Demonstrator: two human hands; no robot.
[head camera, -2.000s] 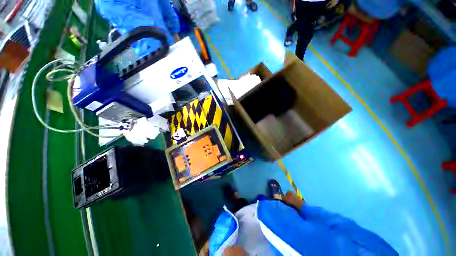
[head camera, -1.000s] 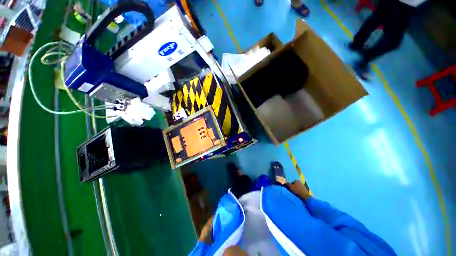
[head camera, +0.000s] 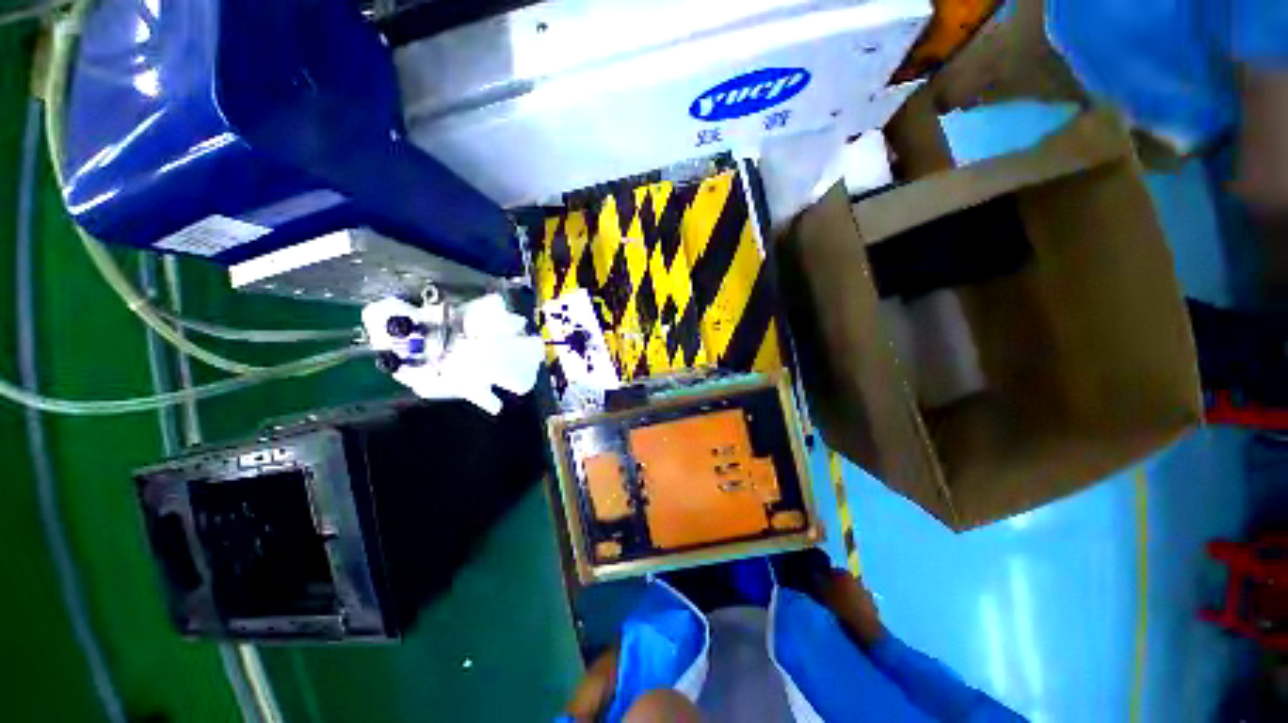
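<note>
The fixture (head camera: 565, 487) is a shallow tan-edged frame with an orange plate (head camera: 699, 480) over black, close in front of me. Nothing is seen lying on it. My left hand (head camera: 596, 689) is partly cut off at the bottom edge, left of my blue smock. My right hand (head camera: 850, 610) hangs low beside the smock, below the fixture's right corner, small and dark. The fingers of both hands are too unclear to read. Black plastic housings (head camera: 360, 523) form a stack left of the fixture, with a rectangular window in the top one.
Behind the fixture are a hazard-striped plate (head camera: 720, 276), a blue machine head (head camera: 283, 127) with crumpled white wipes (head camera: 487, 353), and a white machine arm (head camera: 607, 106). An open cardboard box (head camera: 1088, 339) stands right. A person's blue sleeve (head camera: 1144, 64) shows top right.
The view has moved closer to the machine, so the fixture, machine head and housings look larger. The cardboard box has shifted right in view. Both hands stay low by the smock.
</note>
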